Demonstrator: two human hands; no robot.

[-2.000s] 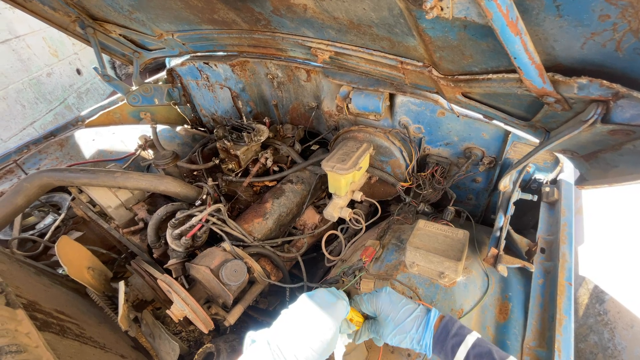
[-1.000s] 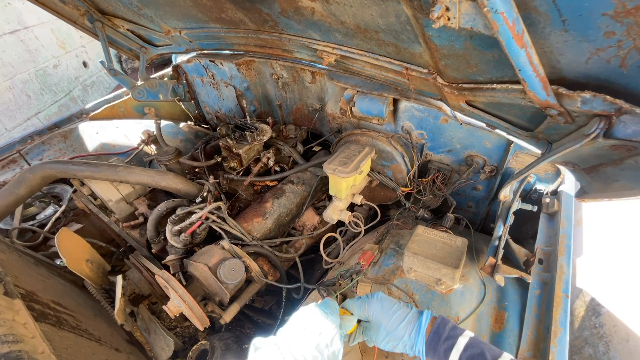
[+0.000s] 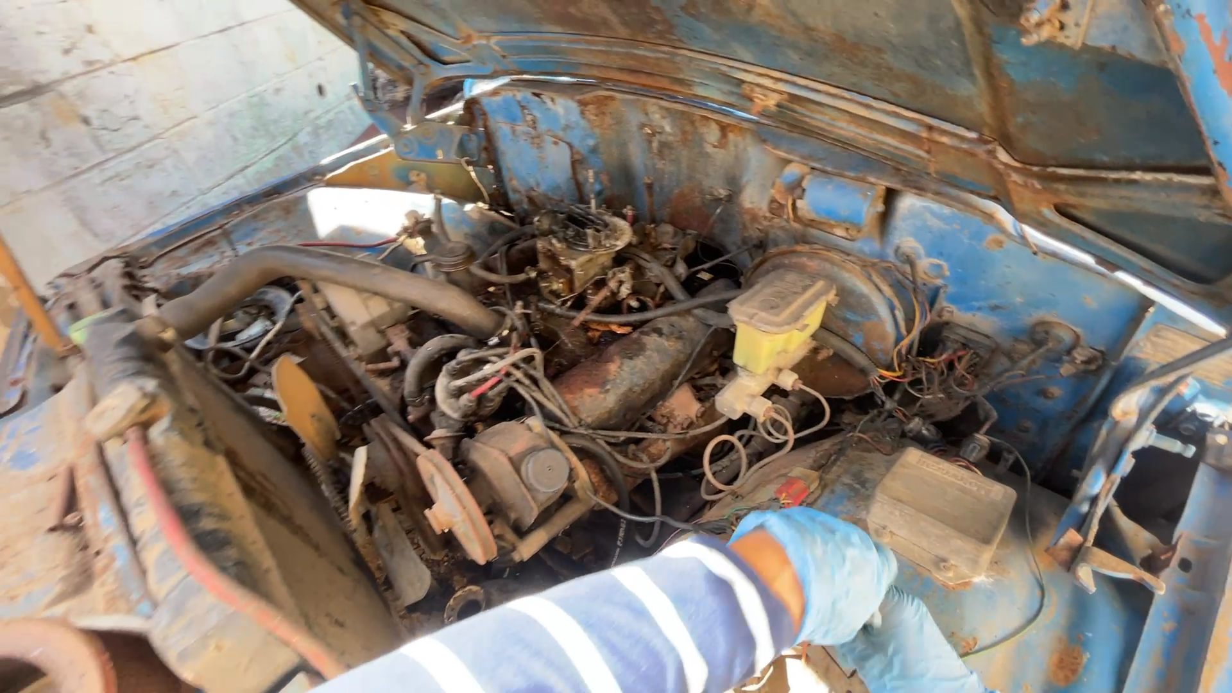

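Note:
My left hand [image 3: 818, 573], in a light blue glove with a striped sleeve behind it, reaches in from the lower left, its fingers curled down and hidden. My right hand [image 3: 914, 645], also gloved, is just below it at the bottom edge. The two gloves touch or overlap; what lies between them cannot be made out. They are beside a red connector with thin wires [image 3: 794, 491] and a dusty rectangular box [image 3: 941, 515] on the rusty blue inner fender.
A yellowish brake fluid reservoir [image 3: 778, 322] stands before the round brake booster [image 3: 847, 289]. Coiled metal lines, loose wiring, a pulley [image 3: 457, 505] and a thick black hose [image 3: 337, 269] crowd the engine bay. The raised hood [image 3: 866, 87] hangs overhead.
A yellow item showed between my gloves earlier; it is not visible now. My left forearm now reaches farther across, and my right hand is lower. The view has shifted.

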